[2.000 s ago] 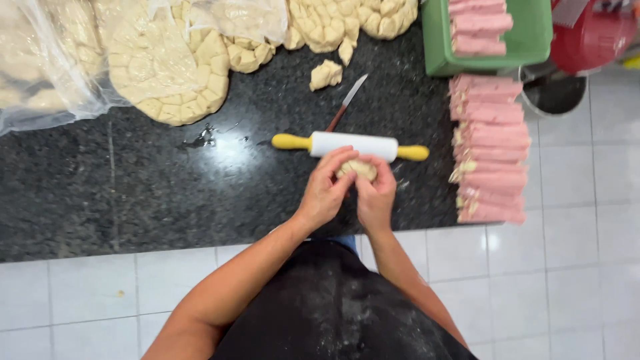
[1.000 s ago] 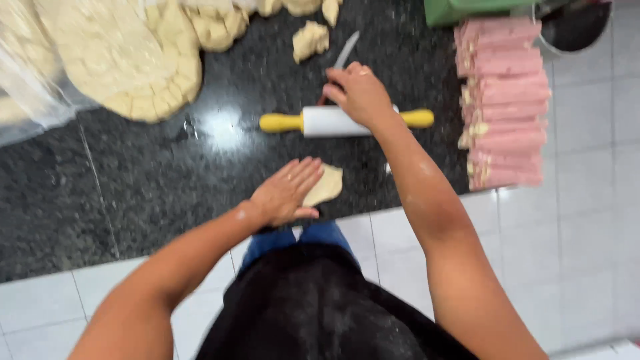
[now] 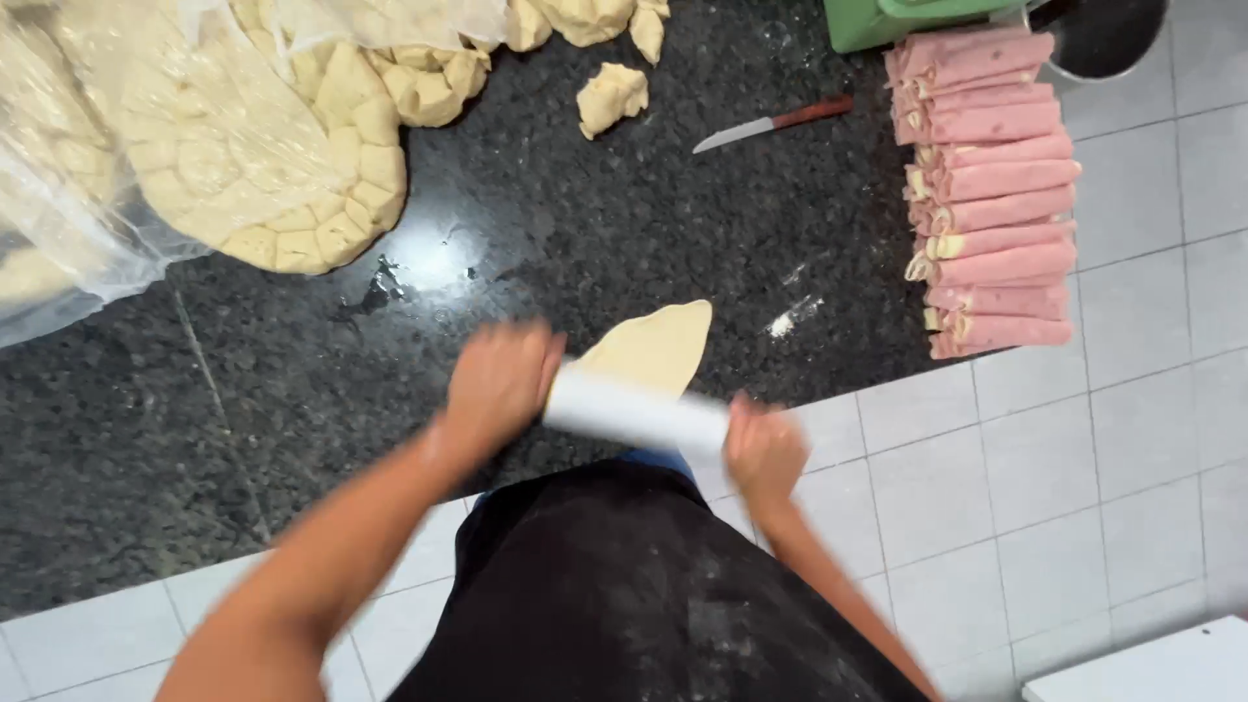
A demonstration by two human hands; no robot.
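Observation:
A rolling pin with a white roller lies across the near part of a flat piece of dough, close to the counter's front edge. My left hand is closed around its left handle, and my right hand around its right handle; both handles are hidden in the fists. The roller and hands are blurred. Beyond the dough, a knife with a reddish-brown handle rests on the counter, with a rough lump of dough to its left.
Large rounds of cut dough, partly under clear plastic, cover the back left of the dark stone counter. Rolled pink ham slices line the right end, below a green container. A dark round pan is beyond them.
The dough, a lump between my hands at first, then under my left palm, now lies flat and larger. Both hands have taken hold of the rolling pin, which has come nearer to me.

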